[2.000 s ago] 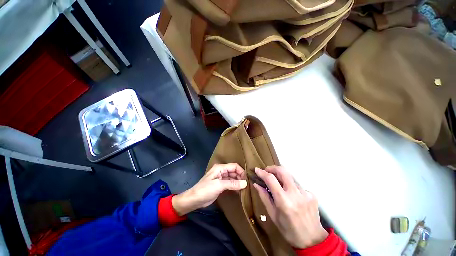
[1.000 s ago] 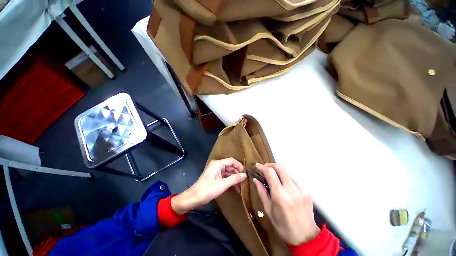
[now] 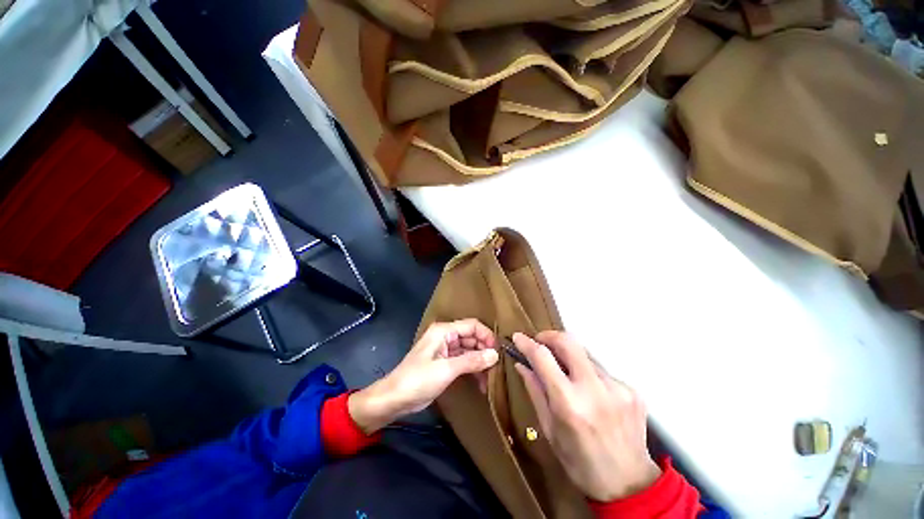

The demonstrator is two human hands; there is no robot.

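A tan-brown bag (image 3: pixel 461 297) lies across my lap against the white table's edge, its long mouth running from the gold ring (image 3: pixel 495 241) at the far end towards me. A small gold stud (image 3: pixel 531 434) shows beside the mouth. My left hand (image 3: pixel 438 367) pinches the mouth edge, thumb against fingertips. My right hand (image 3: pixel 586 411) holds small dark-tipped snips (image 3: pixel 515 354), mostly hidden by its fingers, with the points at the mouth edge close to my left fingertips. Whether a thread is pinched there is too small to tell.
Brown bags with pale bound edges (image 3: pixel 486 76) are heaped at the table's far end. Another brown bag (image 3: pixel 790 152) lies at the right. A grey-yellow block (image 3: pixel 812 438) and slim pale tools (image 3: pixel 843 471) lie near right on the white table (image 3: pixel 699 335). A metal stool (image 3: pixel 225 258) stands left.
The view has shifted slightly. The snips in my right hand show less than one second ago, with the fingers closer over them. Both hands stay at the same part of the mouth.
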